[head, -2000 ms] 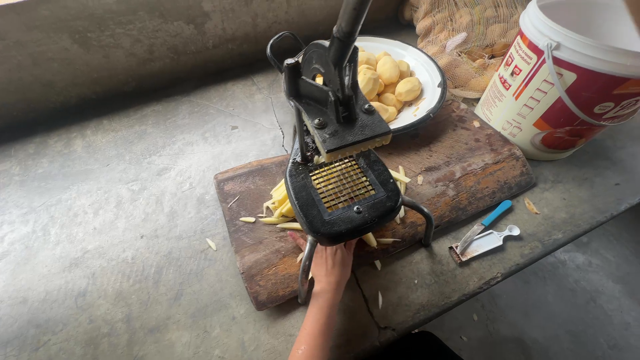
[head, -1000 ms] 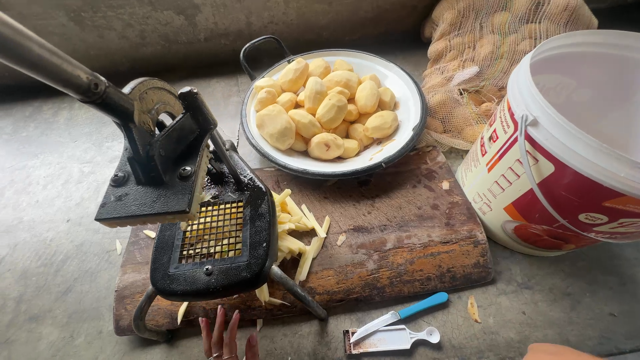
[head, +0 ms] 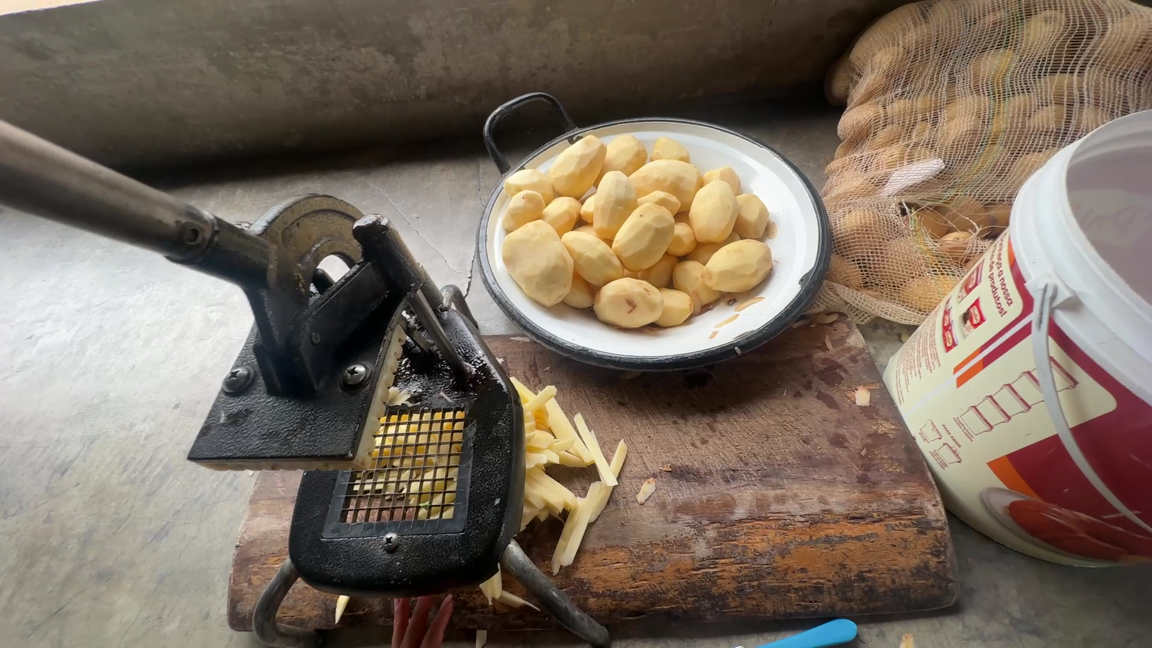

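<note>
Fingers of my left hand (head: 421, 621) show at the bottom edge, at the front underside of a black metal potato cutter (head: 414, 562); the rest of that hand is hidden or out of frame. My right hand is not in view. The cutter's lever and pusher block (head: 288, 405) are raised above its square blade grid (head: 405, 468). Cut potato sticks (head: 553, 450) lie under and beside the cutter on a worn wooden board (head: 738, 468). Behind, a white enamel pan (head: 783, 225) with a dark rim holds peeled potatoes (head: 643, 236).
A mesh sack of unpeeled potatoes (head: 972, 135) lies at the back right. A white plastic bucket (head: 1035, 360) with a wire handle stands at the right. A blue knife handle (head: 814, 634) shows at the bottom edge. A concrete wall (head: 405, 81) rises behind.
Two seconds ago my left hand reached under the cutter; its fingers now show at the cutter's front. The hand at bottom right one second ago is out of view. The view has shifted closer.
</note>
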